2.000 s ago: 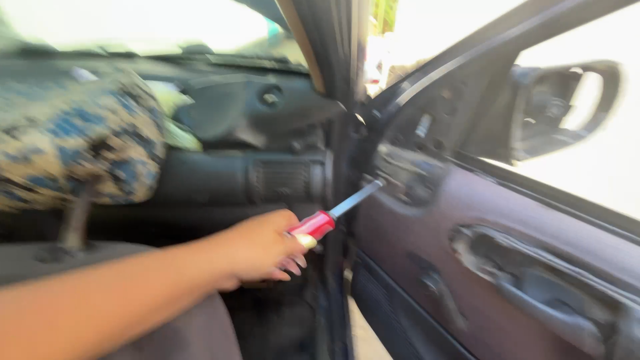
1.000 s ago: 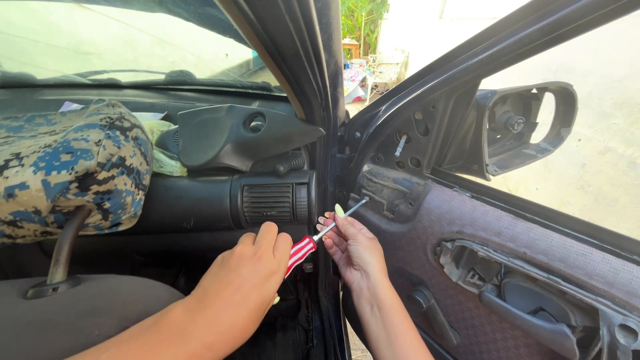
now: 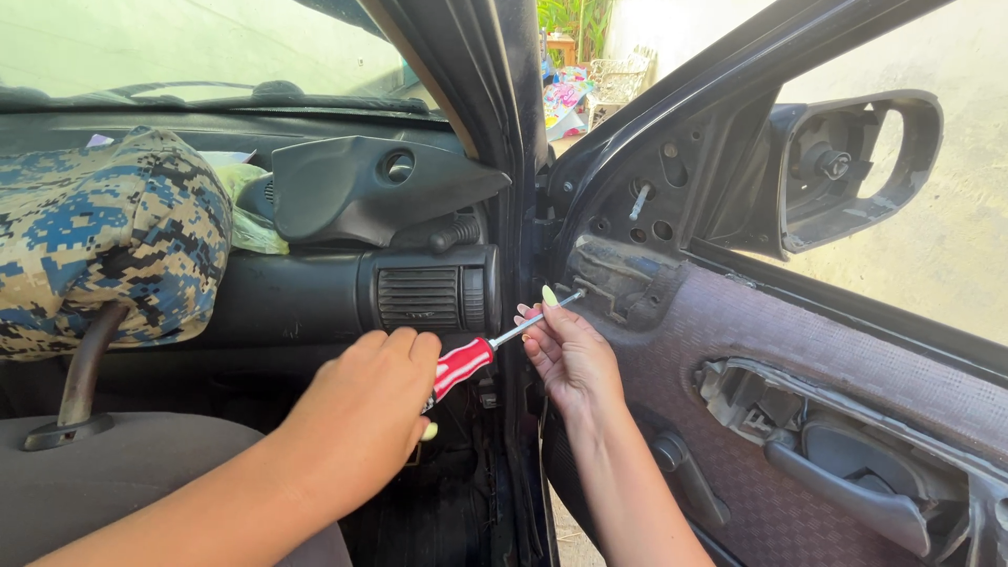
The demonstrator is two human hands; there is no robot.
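My left hand is wrapped around the red-and-white handle of a screwdriver. The metal shaft slants up to the right, and its tip meets the front upper corner of the car door panel, at a recess below the mirror mount. With thumb and fingers my right hand steadies the shaft close to that tip. Whether a screw sits under the tip is too small to tell. Above the recess, a light-coloured bolt or stud sticks out of the bare mounting plate.
A side mirror housing without its glass is at the right. Lower on the door are the inner door handle and a window crank. A loose black plastic trim piece lies on the dashboard, beside a camouflage-covered headrest.
Two seconds ago only my left hand was in view, with the screwdriver at the door. My right hand has since come in and taken hold of the shaft.
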